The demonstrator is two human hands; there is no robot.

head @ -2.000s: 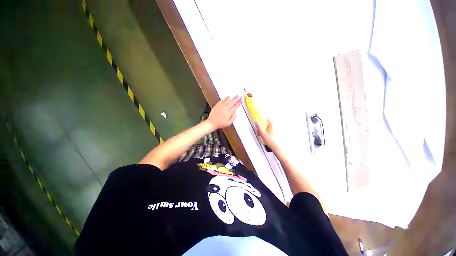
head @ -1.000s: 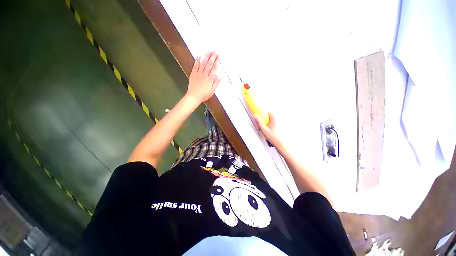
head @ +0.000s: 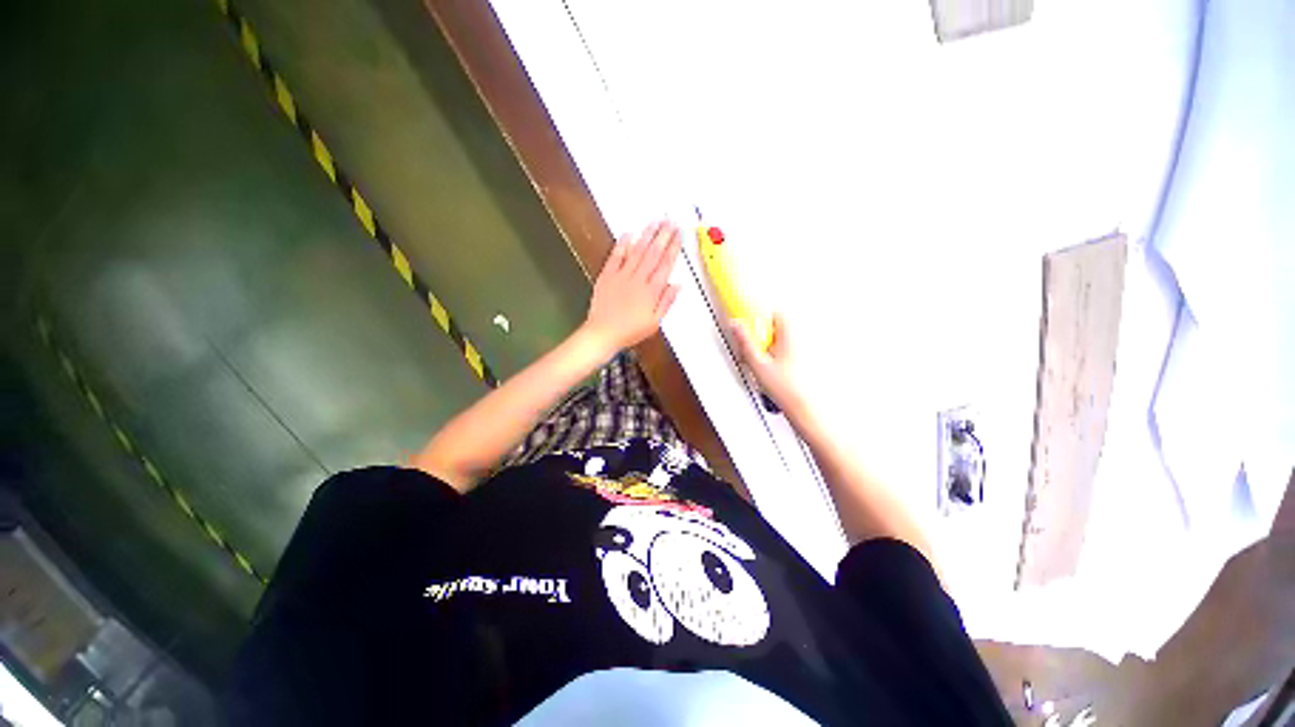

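The white sheet [head: 852, 156] covers most of the table and looks overexposed. My left hand [head: 635, 291] lies flat, fingers extended, on a white strip [head: 689, 355] along the near table edge; it grips nothing. My right hand [head: 767, 355] holds a yellow utility knife [head: 729, 284] at its rear end. The knife's red spot and thin tip point away from me, just right of my left fingertips, beside a dark line in the sheet. The blade's contact with the sheet is too small to tell.
A small handled weight [head: 962, 459] and a grey-brown flat bar [head: 1072, 412] lie on the sheet at right. Another bar [head: 980, 14] is cut off at the top. Folded sheet [head: 1236, 284] lies far right. Striped tape [head: 362, 213] crosses the green floor.
My left hand moved up along the edge strip, then back down beside the knife tip. My right hand still holds the knife. The view has shifted, and a second bar has appeared at the top.
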